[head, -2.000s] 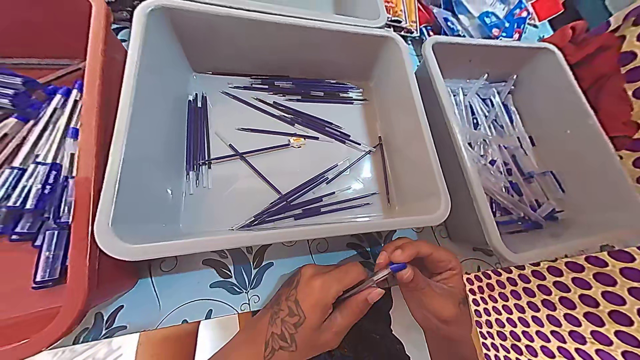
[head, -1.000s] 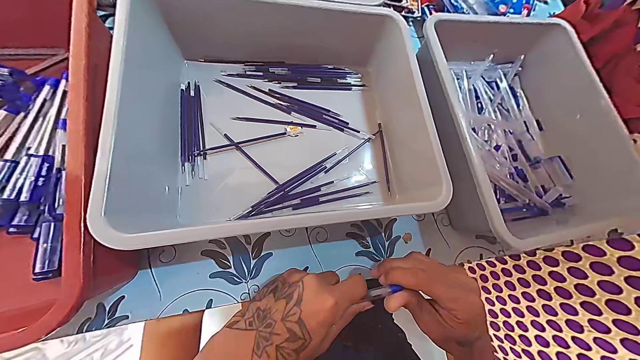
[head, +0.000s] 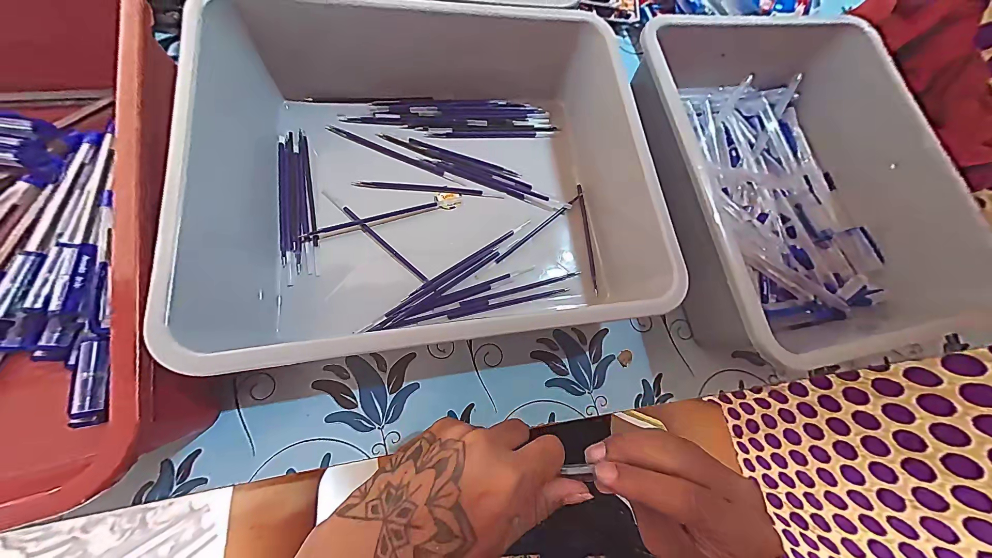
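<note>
Below the middle gray bin, my left hand [head: 473,488], with a floral pattern on its back, closes around a clear pen barrel [head: 576,470], mostly hidden by the fingers. From the other side, the fingertips of my right hand [head: 674,480] pinch the same barrel. The two hands almost meet. Dark blue pen refills [head: 465,271] lie scattered and in small bundles in the middle bin [head: 418,353]. Clear pen barrels and blue caps [head: 775,201] fill part of the right gray bin [head: 798,360].
A red-brown tub [head: 132,310] at the left holds pens with blue caps [head: 70,256]. A small yellowish scrap [head: 447,201] lies among the refills. Floral cloth [head: 364,395] runs under the bins, polka-dot fabric [head: 891,434] lies at the lower right, and red cloth [head: 930,77] sits at the upper right.
The blue end of the pen, seen at my right fingertips in both earlier frames, no longer shows. The hands remain close together below the middle bin.
</note>
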